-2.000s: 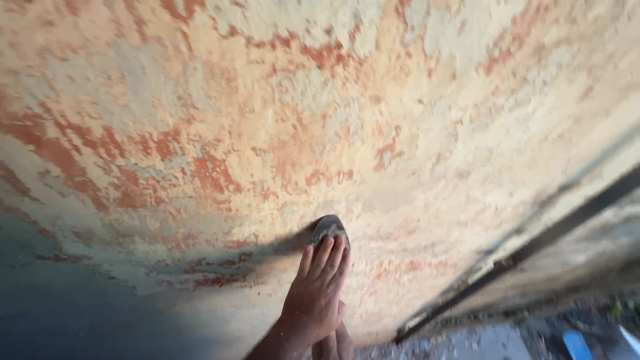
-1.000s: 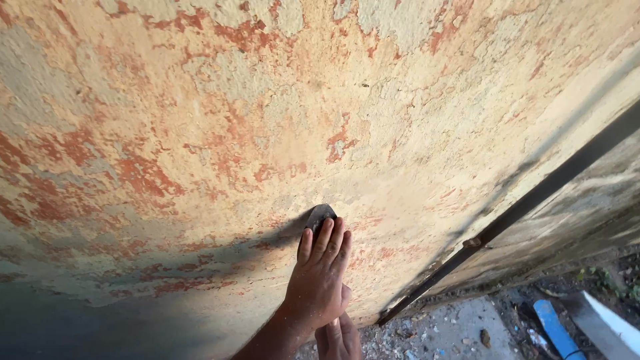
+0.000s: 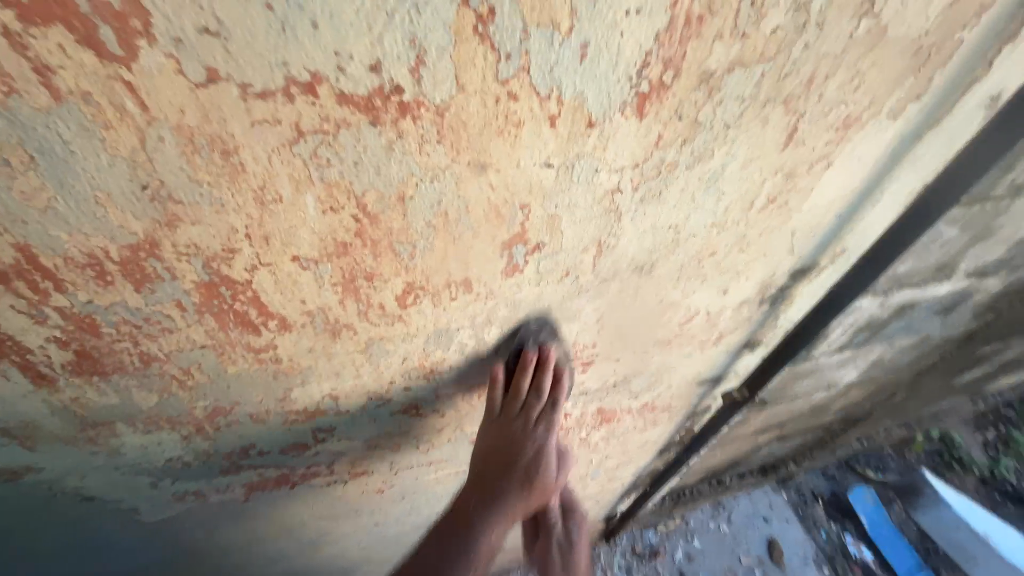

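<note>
A dark, round-ended scraper (image 3: 538,330) lies against a wall (image 3: 448,208) with peeling cream, grey and red paint. The fingers of my left hand (image 3: 520,448) lie over the blade, pressed on it. Just below and partly behind it, my right hand (image 3: 560,528) is curled around the tool's lower end; the handle itself is hidden by the hands. The blade is slightly blurred and throws a long shadow to the left.
A dark pipe or bar (image 3: 832,312) runs diagonally along the wall at the right. Below it are debris-strewn ground (image 3: 744,528), a blue strip (image 3: 888,528), a pale panel (image 3: 972,512) and some green plants (image 3: 952,448).
Both hands and the scraper have moved to the right along the wall, relative to a small red paint patch above them. The left fingers stay on the blade.
</note>
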